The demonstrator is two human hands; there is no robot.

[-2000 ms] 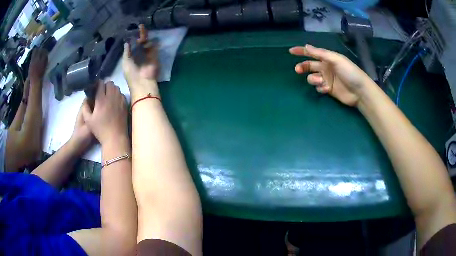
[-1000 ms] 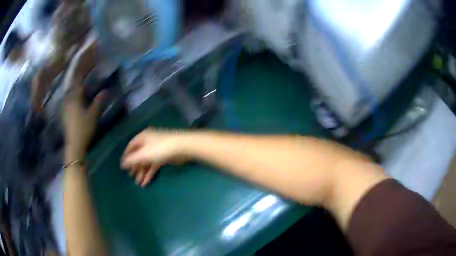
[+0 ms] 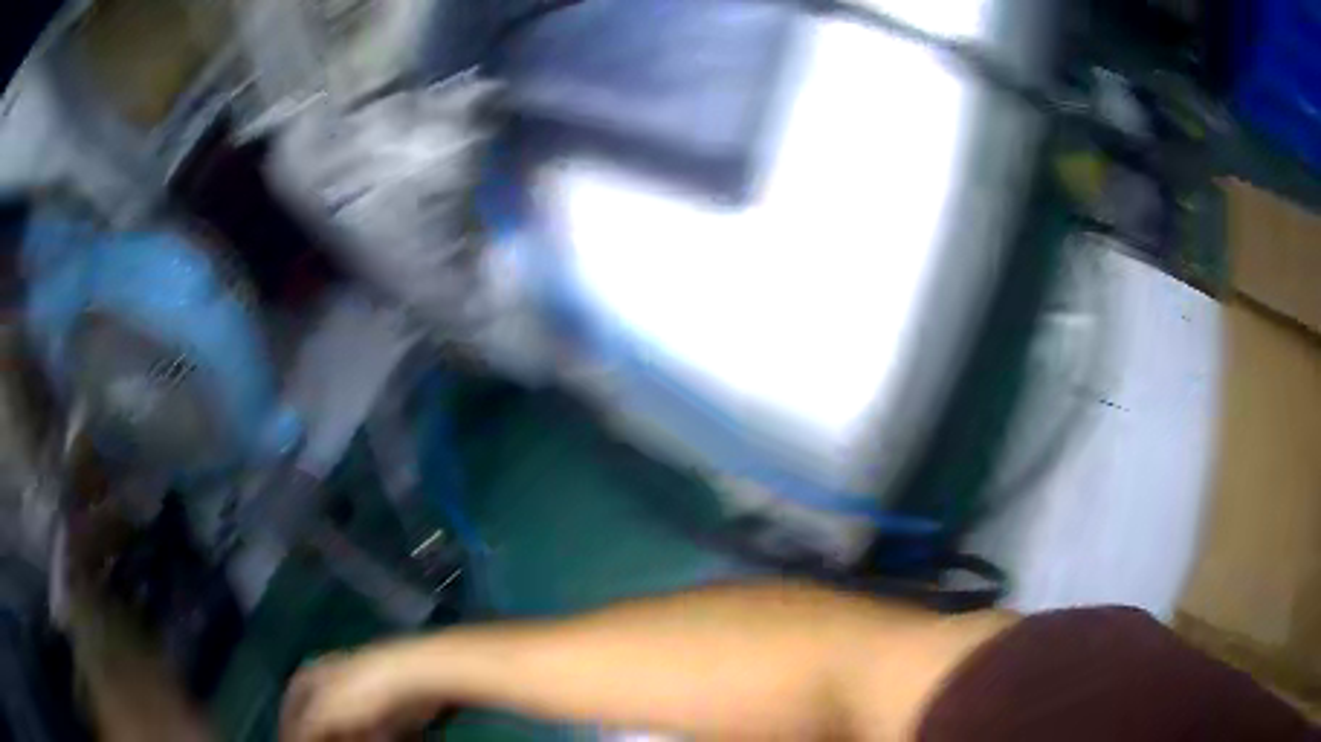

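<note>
The picture is heavily blurred. My right hand [image 3: 348,702] is at the lower left over the green mat [image 3: 558,500], partly cut off by the bottom edge; its fingers look curled and I cannot tell whether it holds anything. A blurred forearm and hand, apparently my left hand [image 3: 94,529], is at the far left edge; its fingers cannot be made out. A blurred grey unit [image 3: 370,576] lies on the mat just above my right hand.
A pale machine [image 3: 869,189] with a bright white top and a dark panel [image 3: 652,87] stands beyond my right forearm. Blue tube [image 3: 449,486] and black hose [image 3: 963,583] run beside it. A light-blue fan [image 3: 189,290] is at left. White sheeting [image 3: 1123,435] and cardboard [image 3: 1275,464] are at right.
The view has swung to the right, so the machine now fills the middle and cardboard shows at right. Both arms now sit lower in the picture, and the left one nearer the left edge.
</note>
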